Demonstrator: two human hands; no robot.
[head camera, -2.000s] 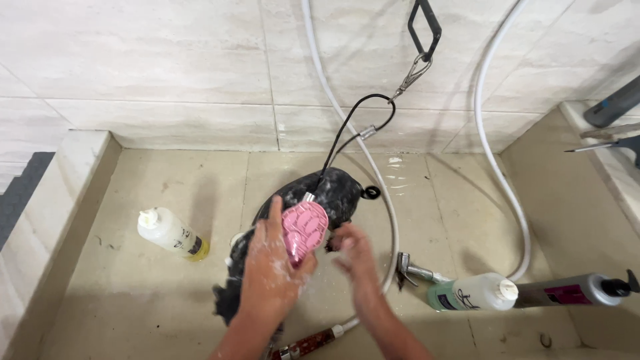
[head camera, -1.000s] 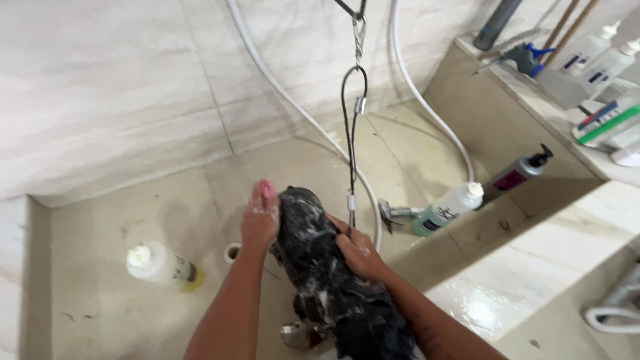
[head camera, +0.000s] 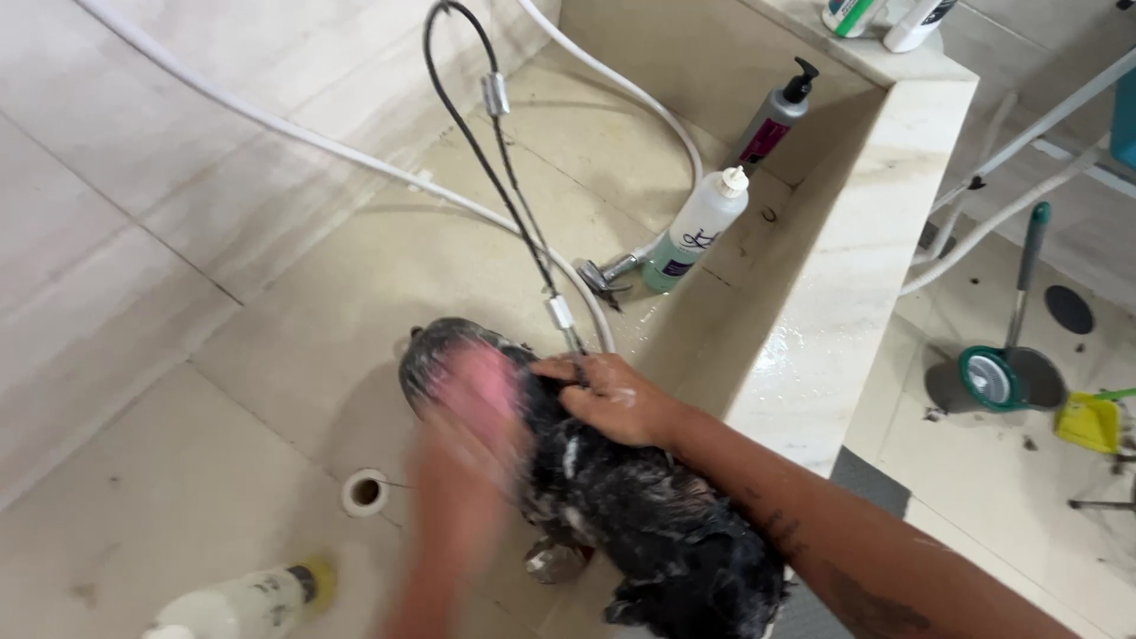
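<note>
A wet black dog (head camera: 621, 497) with lather on its coat stands in the tiled tub, its head toward the upper left. My left hand (head camera: 470, 435), blurred, holds a pink scrubber (head camera: 479, 386) against the dog's head. My right hand (head camera: 612, 399) rests on the dog's neck, its fingers around the base of a black cable loop (head camera: 506, 160) with metal ferrules. Whether those fingers grip the cable or only the fur, I cannot tell. The dog's face is mostly hidden.
A bottle of green liquid (head camera: 697, 231) and a pump bottle (head camera: 777, 115) stand by the marble ledge (head camera: 843, 248), near a spray head (head camera: 603, 275). A white hose (head camera: 355, 155) crosses behind. At lower left is a bottle (head camera: 240, 608), near a drain ring (head camera: 364, 493).
The pink scrubber has moved from beside the dog's head onto it, with my left hand. My right hand stays at the dog's neck. The view has shifted to the right.
</note>
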